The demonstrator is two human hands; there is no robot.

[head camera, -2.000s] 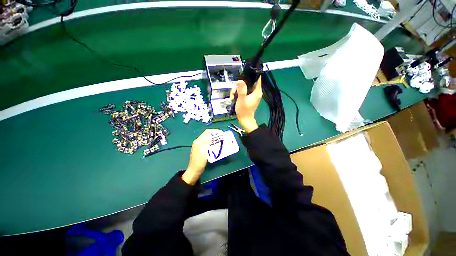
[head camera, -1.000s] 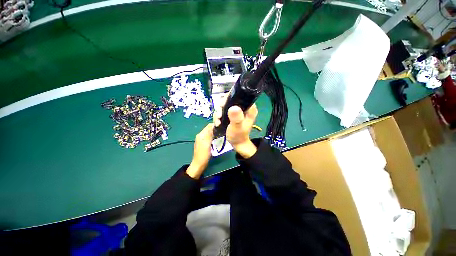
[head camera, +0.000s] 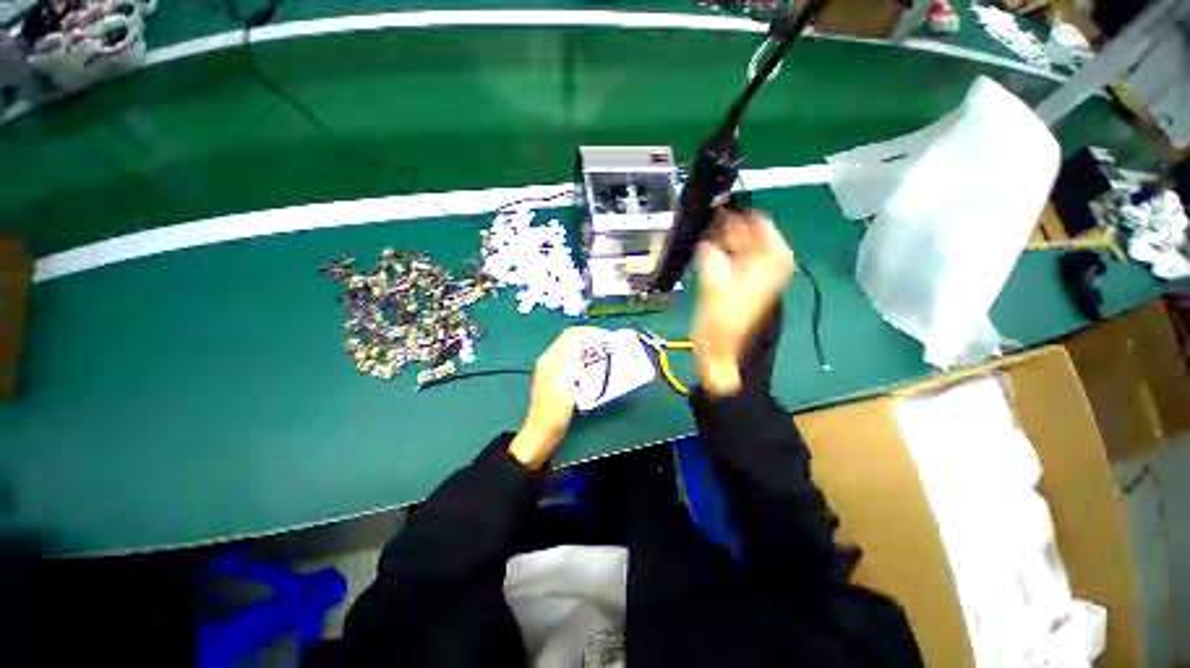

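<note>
My left hand [head camera: 557, 390] holds the white plastic housing [head camera: 624, 372] on the green mat near the front edge. A black cable [head camera: 493, 372] runs out of the housing to the left, with its end beside the metallic parts. My right hand [head camera: 741, 294] is blurred, raised right of the housing. The black electric screwdriver [head camera: 698, 209] hangs tilted just left of my right hand, its lower end by the silver screw feeder [head camera: 629, 196]. Whether my right hand touches the screwdriver cannot be told.
Yellow-handled pliers [head camera: 673, 367] lie right of the housing. Small white parts [head camera: 533, 261] and metallic parts [head camera: 407, 313] are piled left of the feeder. A translucent sheet [head camera: 959, 222] stands at right, behind an open carton [head camera: 861, 457] with white contents.
My right hand and the screwdriver have moved up and away from the housing, which my left hand still holds. The screwdriver hangs over the feeder's right side. The camera view has shifted.
</note>
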